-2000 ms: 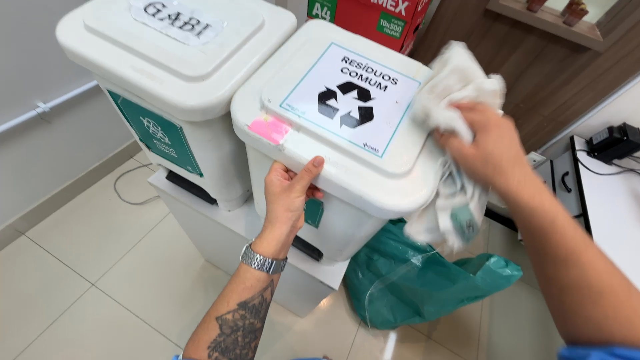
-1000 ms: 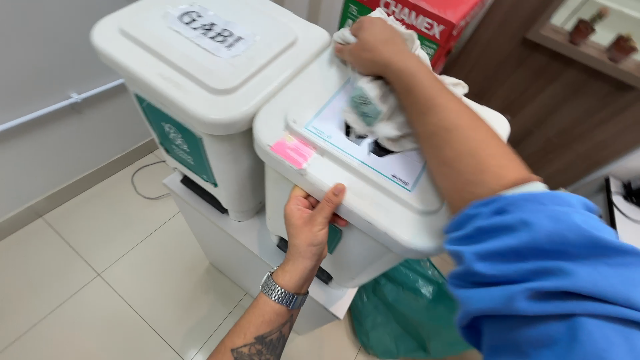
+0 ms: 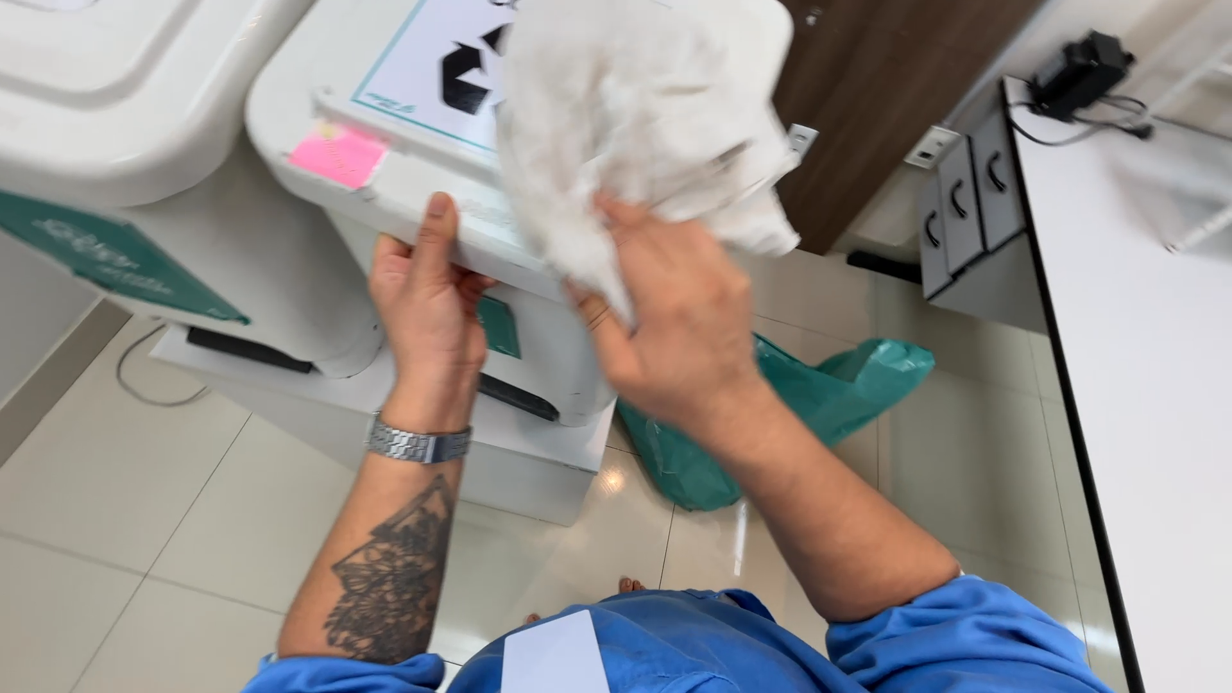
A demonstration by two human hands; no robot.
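A white plastic pedal bin (image 3: 568,385) stands on a low white stand. Its lid (image 3: 289,87) bears a recycling label (image 3: 423,58) and a pink sticky note (image 3: 338,154). My left hand (image 3: 433,289) grips the lid's front rim, thumb on top and fingers underneath. My right hand (image 3: 674,308) pinches a crumpled white cloth (image 3: 645,115), which lies over the right part of the lid and hides much of the label. Whether the cloth's far end touches the lid I cannot tell.
A second white bin (image 3: 279,241) stands close on the left. A green plastic bag (image 3: 703,462) lies on the floor right of the stand (image 3: 520,481). A white desk (image 3: 1145,337) with drawers (image 3: 972,202) and a black device (image 3: 1083,72) is at the right.
My right hand, with the cloth, has come from the lid's far side to its front right edge. My left hand remains on the front rim. The view has shifted towards the desk and my body.
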